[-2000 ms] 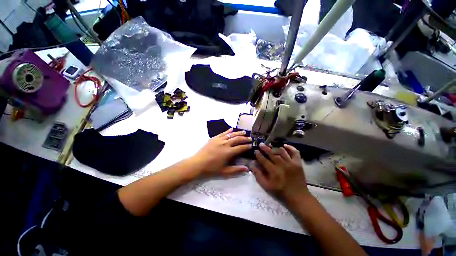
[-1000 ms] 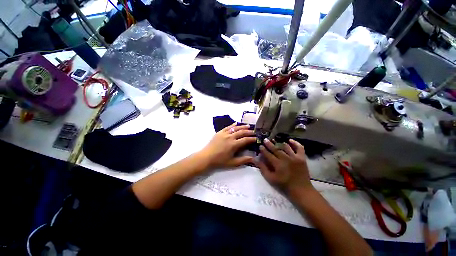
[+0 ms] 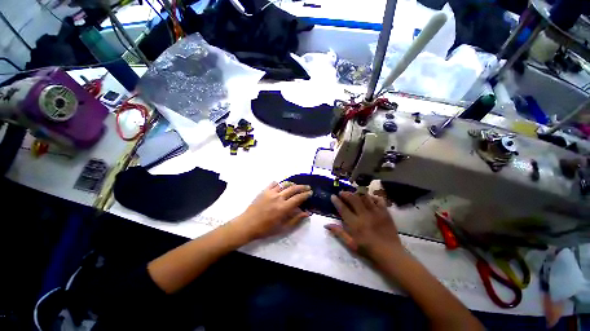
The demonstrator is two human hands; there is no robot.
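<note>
A black curved cloth piece point(image 3: 318, 194) lies flat on the machine bed in front of the sewing machine's needle end point(image 3: 341, 178). A small faint mark shows on it between my hands. My left hand point(image 3: 275, 210) rests its fingertips on the cloth's left edge. My right hand point(image 3: 365, 220) lies on its right part, fingers spread, below the machine head. Neither hand visibly grasps the cloth. The off-white sewing machine point(image 3: 446, 161) stands at right. Whether the needle touches the cloth cannot be told.
Black and yellow labels point(image 3: 237, 136) lie mid-table. Other black curved pieces lie left point(image 3: 169, 194) and behind point(image 3: 294, 115), the latter with a label. Orange-handled shears point(image 3: 497, 284) lie right. A clear bag point(image 3: 184, 81), red cord point(image 3: 131, 121) and purple machine point(image 3: 61, 106) are further left.
The cloth under my hands has come out toward me and left, showing more of its surface. My left hand has moved left and down, away from the needle. My right hand has shifted slightly down.
</note>
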